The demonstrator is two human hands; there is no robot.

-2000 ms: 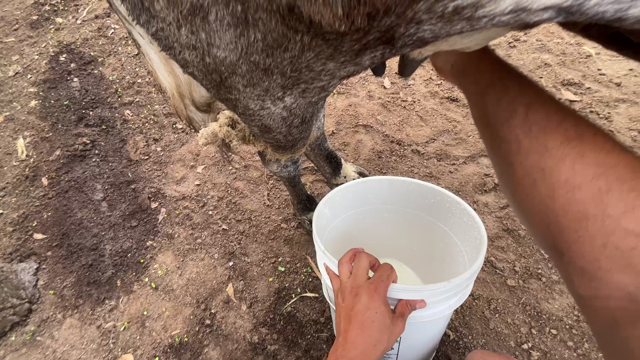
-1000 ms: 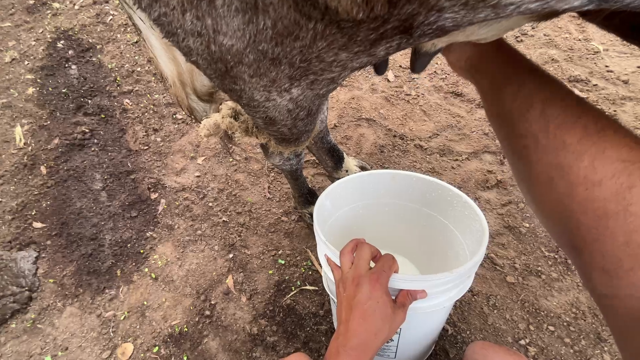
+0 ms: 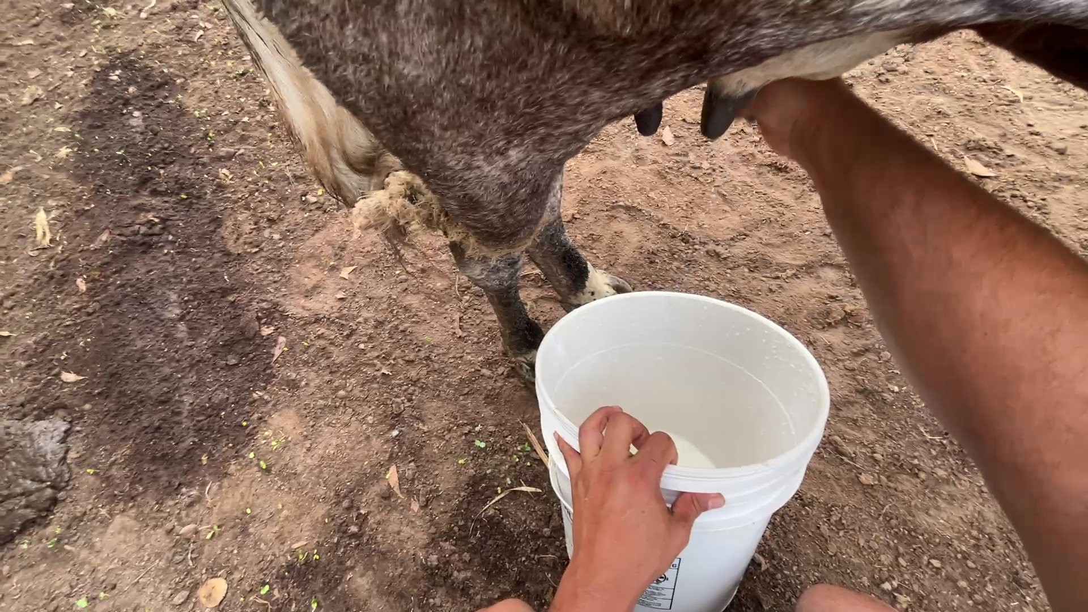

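A white plastic bucket point(image 3: 739, 501) stands upright on the soil with a little milk point(image 3: 693, 453) visible in its bottom. My left hand point(image 3: 625, 501) grips the near rim, fingers hooked over the edge and thumb outside. From the right, my other arm reaches under a dark, white-flecked cow point(image 3: 476, 102). My right hand point(image 3: 786, 106) is at the udder point(image 3: 807, 64), beside a dark teat point(image 3: 721, 110); its fingers are hidden behind the udder, so its hold cannot be told. Another teat point(image 3: 648, 119) hangs farther left.
The cow's hind legs point(image 3: 510, 310) stand just behind and left of the bucket. Its tail point(image 3: 327, 127) hangs at the upper left. Bare soil point(image 3: 323, 442) has scattered leaves and a dark clump point(image 3: 32, 472) at the left edge. My knee point(image 3: 837, 598) shows at the bottom.
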